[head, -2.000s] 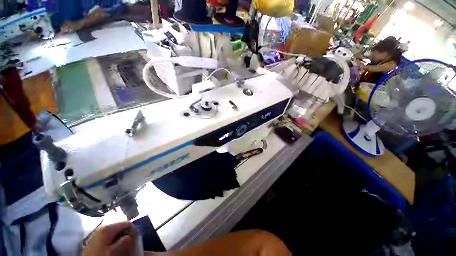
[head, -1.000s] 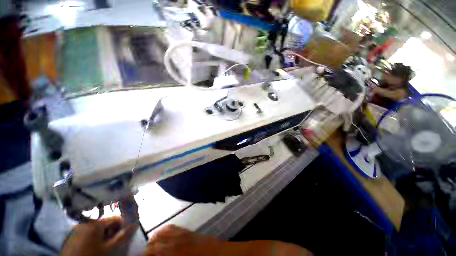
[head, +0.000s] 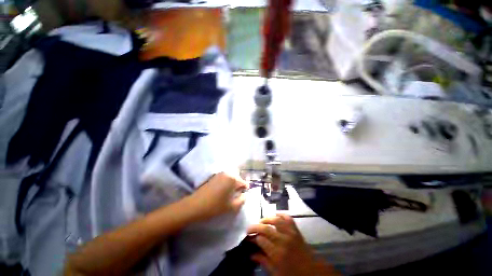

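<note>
A part-sewn grey and navy garment (head: 121, 156) lies left of and under the left end of the white sewing machine head (head: 323, 129). My left hand (head: 218, 195) rests on the pale cloth just left of the needle area, fingers bent onto it. My right hand (head: 278, 240) is at the front of the needle area, its fingertips on the cloth edge. A dark navy part of the cloth (head: 237, 259) shows beside my right hand. The presser foot (head: 276, 191) is blurred, and the needle point cannot be made out.
Small navy cut pieces (head: 348, 207) lie under the machine arm, with slim dark snips (head: 407, 203) to their right. A dark object (head: 464, 206) lies further right. An orange and green sheet (head: 183, 33) is at the back. A red hanging thing (head: 276, 35) stands above the machine's left end.
The view has swung left, bringing the garment into sight, while the fan has left the picture. Both hands now show on the cloth at the needle area.
</note>
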